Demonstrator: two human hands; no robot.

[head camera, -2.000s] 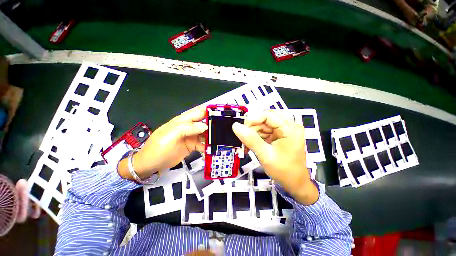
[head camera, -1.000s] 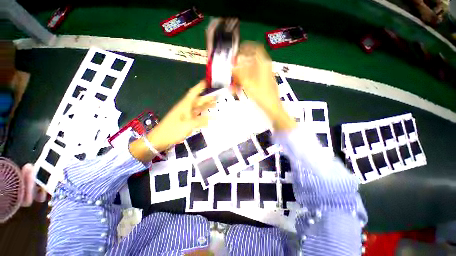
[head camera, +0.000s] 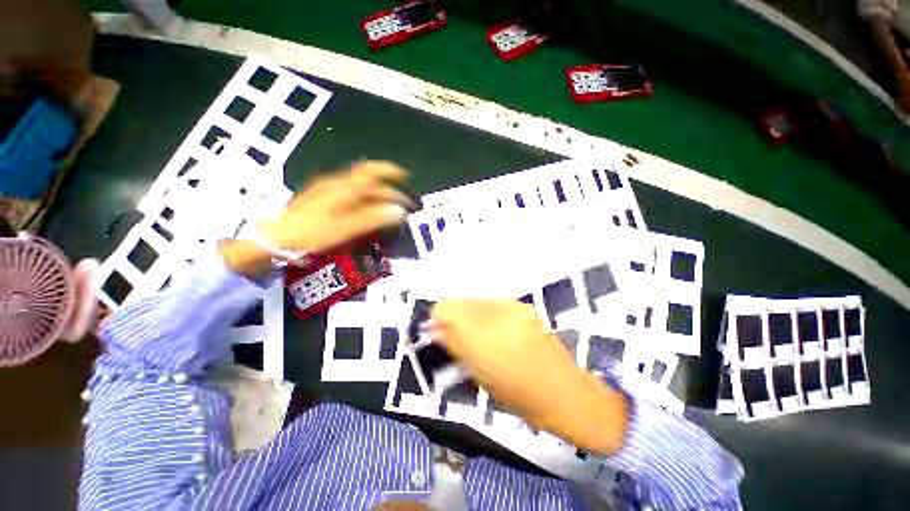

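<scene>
My left hand (head camera: 344, 212) is blurred, with its fingers apart and seemingly empty, just above a red phone body (head camera: 329, 282) on the bench. That phone shows a white keypad area at its left end and dark parts at its right. My right hand (head camera: 514, 364) is over the centre pile of carrier sheets (head camera: 499, 248), fingertips down at a dark square (head camera: 431, 359) near the pile's left side. Blur hides whether the fingertips grip it. The sheets carry rows of dark squares.
Emptied white carrier sheets (head camera: 231, 118) lie at the left, beside a pink fan (head camera: 35, 299). A stack of full carrier sheets (head camera: 795, 359) is at the right. Several red phones (head camera: 611, 82) lie on the green conveyor (head camera: 698, 110) beyond the white edge rail (head camera: 688, 182).
The phone body held up near the rail a second ago is gone from my hands. My hands have separated, and my right hand has come down to the pile. Another phone shows on the conveyor.
</scene>
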